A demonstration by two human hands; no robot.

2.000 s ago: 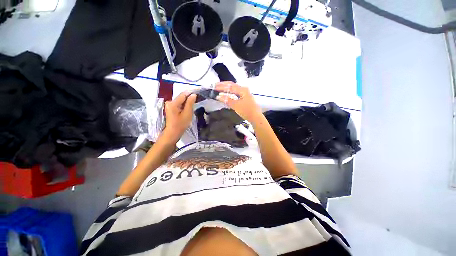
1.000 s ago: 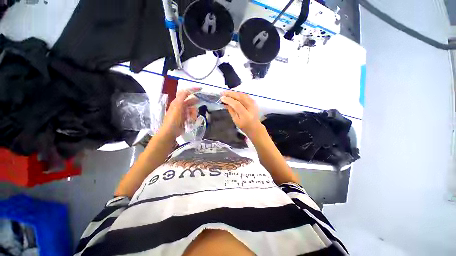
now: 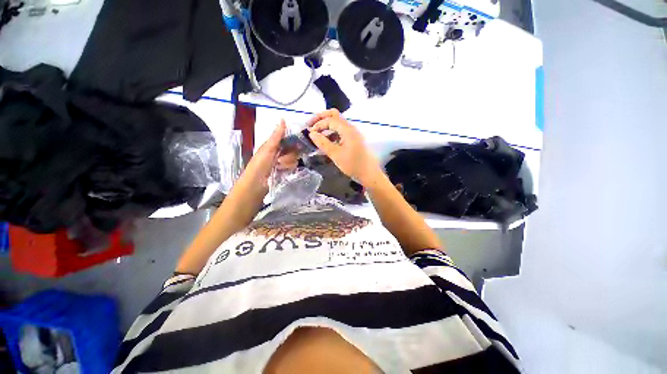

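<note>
My left hand (image 3: 272, 157) holds a small clear polybag (image 3: 296, 187), which hangs crinkled below its fingers over the tray in front of my body. My right hand (image 3: 338, 140) is at the bag's upper end, its fingers closed on a small black piece (image 3: 308, 136). The piece is partly hidden by my fingers and the film, and I cannot tell how far it is inside the bag. Dark grey-brown cloth (image 3: 338, 181) lies in the tray beneath, partly covered by my right hand and wrist.
Black cut fabric parts (image 3: 461, 179) fill the tray at right. Black garments (image 3: 80, 157) and a larger clear polybag (image 3: 191, 159) lie at left. Thread stand (image 3: 240, 45) and spool discs (image 3: 370, 35) stand ahead, with a dark bundle (image 3: 333, 93) below. Red crate (image 3: 62, 252) and blue crate (image 3: 62, 321) are on the floor.
The small polybag shows more spread below my left hand. My right hand has moved slightly up and left, its fingers now more bent around the black piece. The camera view has shifted slightly.
</note>
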